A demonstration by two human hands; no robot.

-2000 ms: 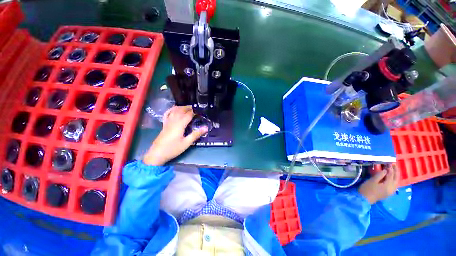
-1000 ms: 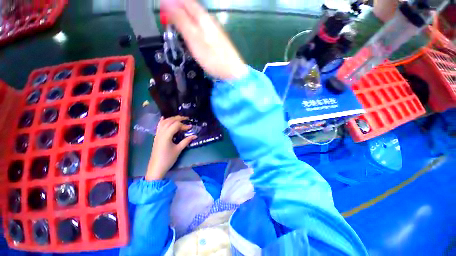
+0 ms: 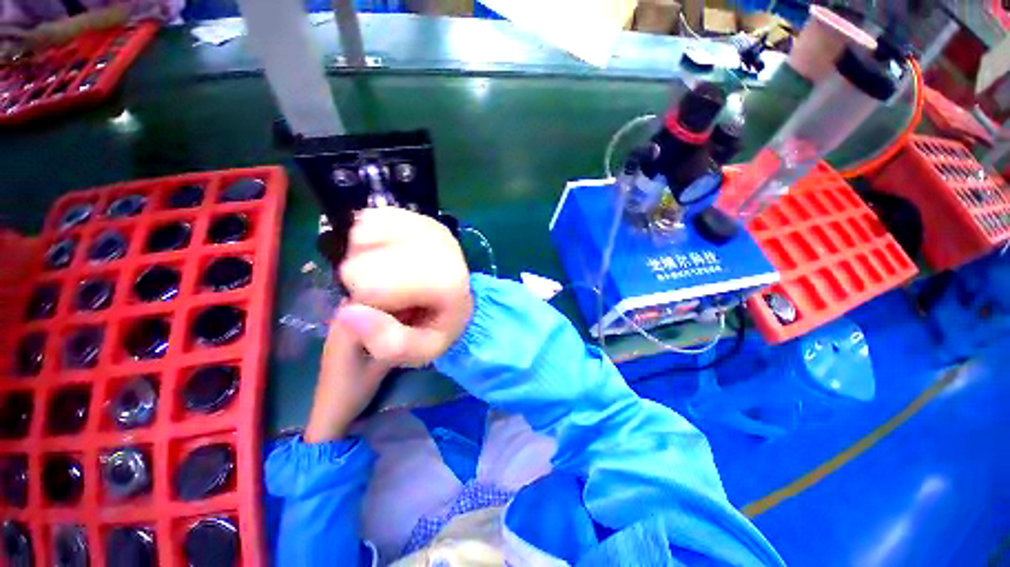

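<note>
The black toggle press [image 3: 371, 166] stands on the green bench; its upper plate and part of the silver linkage show. My right hand [image 3: 404, 290] is a fist in front of the press, closed around the lowered handle, whose red grip is hidden. My left hand [image 3: 346, 382] is beneath it at the press base; its fingers are mostly hidden, so its hold cannot be seen. The press seat and any watch case in it are also hidden. The red-orange parts tray [image 3: 166, 360] at the left holds many dark round watch heads.
The blue tester box [image 3: 665, 260] is right of the press, with a black gauge [image 3: 692, 166] and clear cylinder above. A second red-orange tray [image 3: 831, 260] holds one watch head. Clear film [image 3: 305, 316] lies left of the press. A person's arm [image 3: 83, 28] shows at the far upper left.
My right hand moved from beside the far-right tray up to the red handle, then down in front of the press with it. My left hand stayed at the press base. The view has shifted.
</note>
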